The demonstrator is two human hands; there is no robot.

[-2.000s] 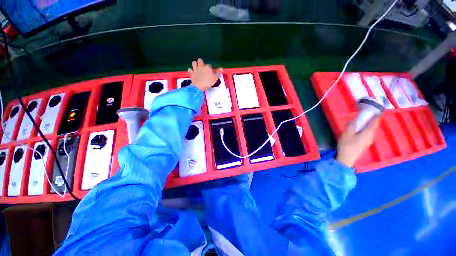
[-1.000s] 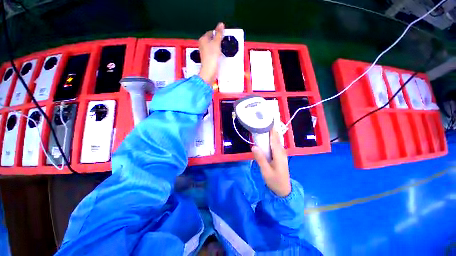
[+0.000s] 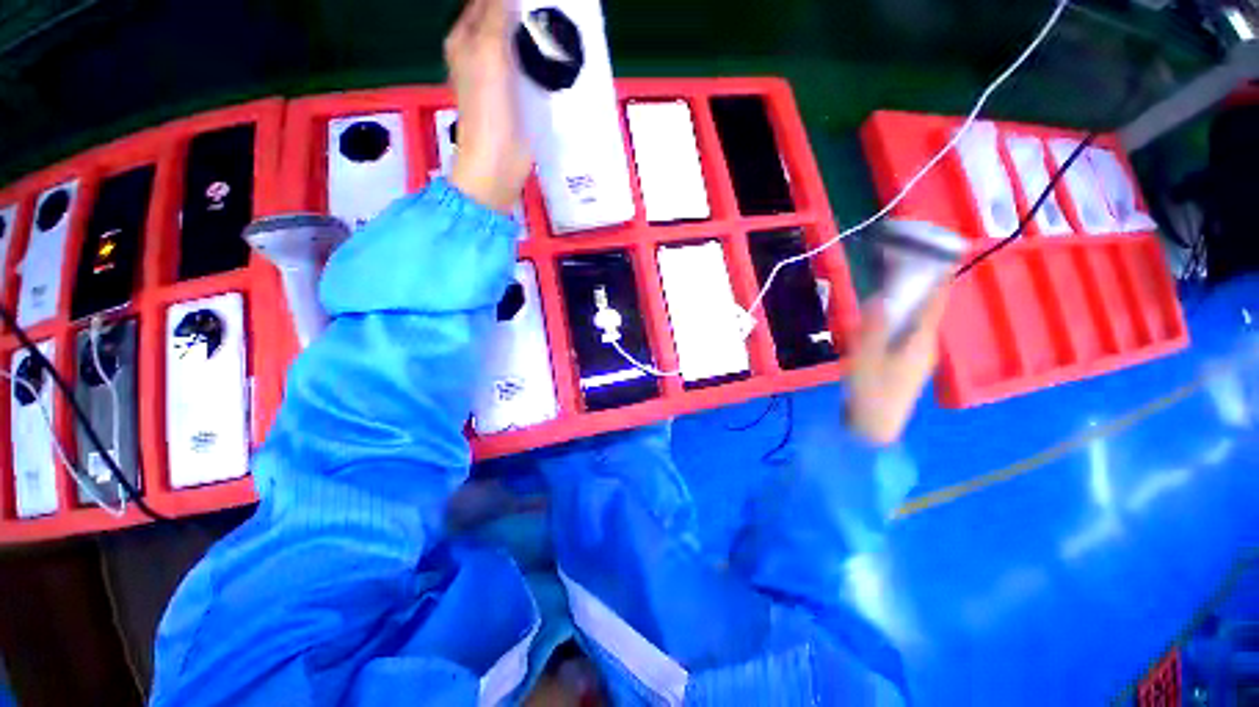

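Note:
My left hand (image 3: 490,104) holds a white smartphone (image 3: 580,145) by its left side, upright above the back row of the middle red tray (image 3: 815,207). The phone's back with a round black camera disc faces me. My right hand (image 3: 888,370), blurred, grips a handheld barcode scanner (image 3: 911,269) between the middle tray and the right tray. A white cable (image 3: 884,210) trails over the middle tray, its plug lying on a dark-screened phone (image 3: 621,370) in the front row. Two phones there show white screens.
A second scanner (image 3: 300,263) lies across the join of the left and middle trays. The left red tray (image 3: 267,345) holds white, black and grey phones. The right red tray (image 3: 967,345) has white phones at the back and empty front slots. A black cord crosses the left tray.
My left hand has lifted the white phone out of the middle tray. The scanner in my right hand went left over the front row, then back right. A front-row screen has turned white.

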